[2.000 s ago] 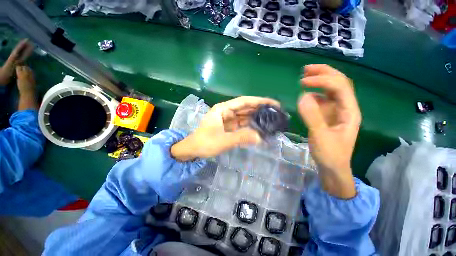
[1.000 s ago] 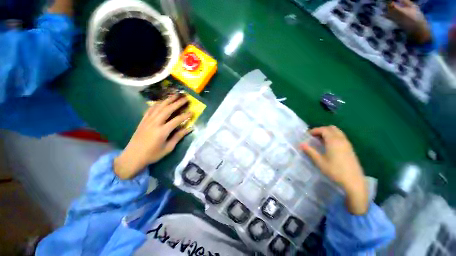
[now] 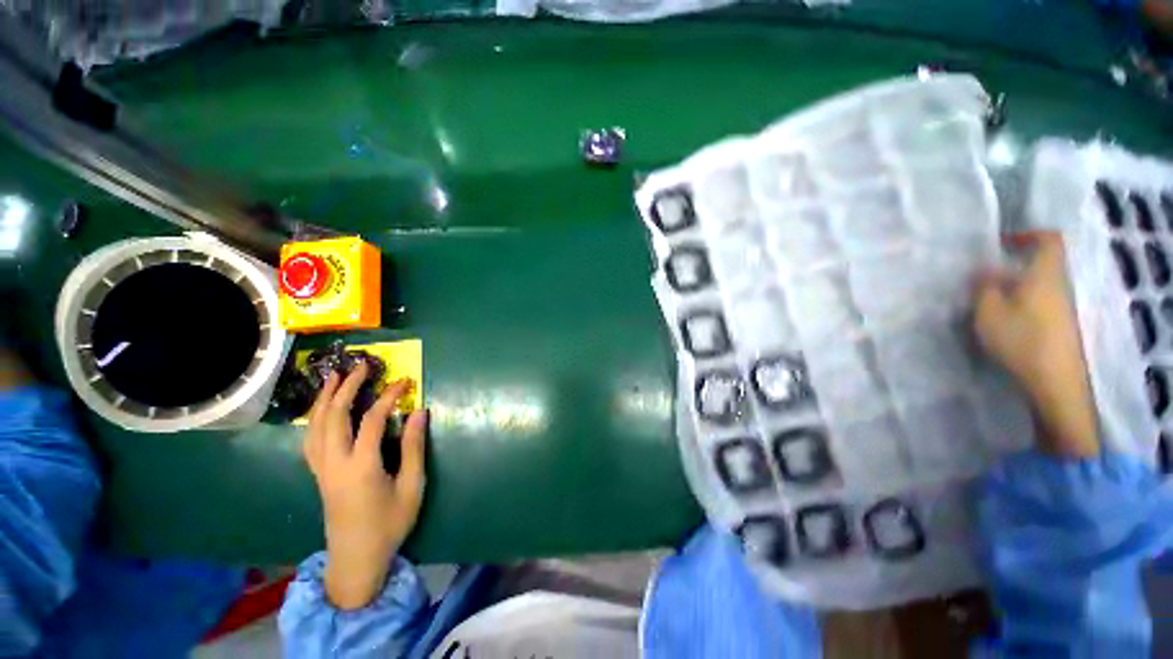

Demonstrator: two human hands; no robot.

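Note:
A translucent whitish blister tray is at the right, with black watch cases in its left column and lower rows; its other pockets show no cases. My right hand grips the tray's right edge, thumb and fingers closed on it, slightly blurred. My left hand rests with fingers spread over the pile of small black parts on the yellow parts holder. Its fingertips touch the pile; whether they grip a part is hidden.
A red emergency stop on a yellow-orange box and a white round fixture are at left. An electronic module lies on the green belt. A filled side tray is at far right. Another person's blue sleeve is at far left.
The tray has moved from in front of me to the right with my right hand on it. My left hand has gone from a dark part to the black pile.

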